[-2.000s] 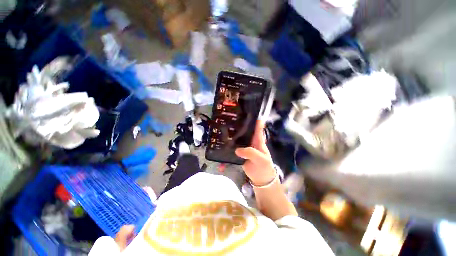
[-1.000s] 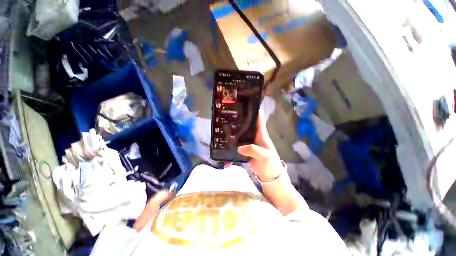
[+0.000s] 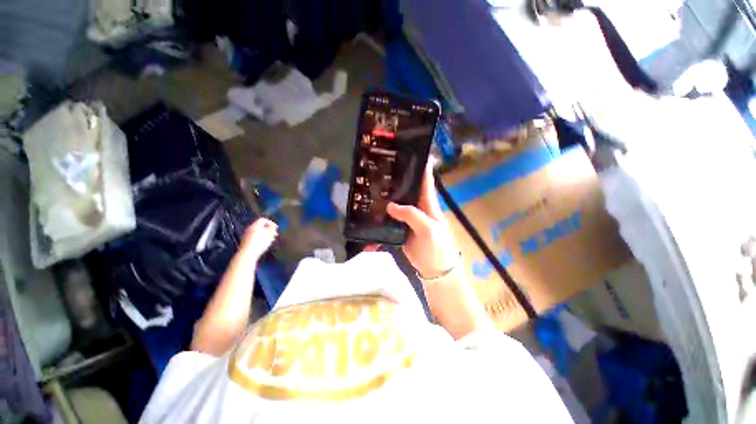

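Observation:
A black smartphone [image 3: 393, 168] with a lit dark screen is upright near the middle of the view. My right hand [image 3: 424, 232] holds it by its lower right side, with the thumb on the screen's lower part. My left hand [image 3: 262, 237] is off to the left of the phone, away from it and over the floor. Its fingers look curled in and nothing shows in it, though it is small and blurred.
A cardboard box [image 3: 547, 232] with blue tape stands at the right. A white worktable [image 3: 688, 166] runs along the right edge. Dark bundled cloth [image 3: 178, 207] and a pale block-shaped object [image 3: 79, 186] are at the left. Cloth scraps [image 3: 286, 95] lie on the floor.
The surroundings have shifted as I move; the cardboard box is now lower right. My left hand has risen forward from beside my body. The phone stays in my right hand.

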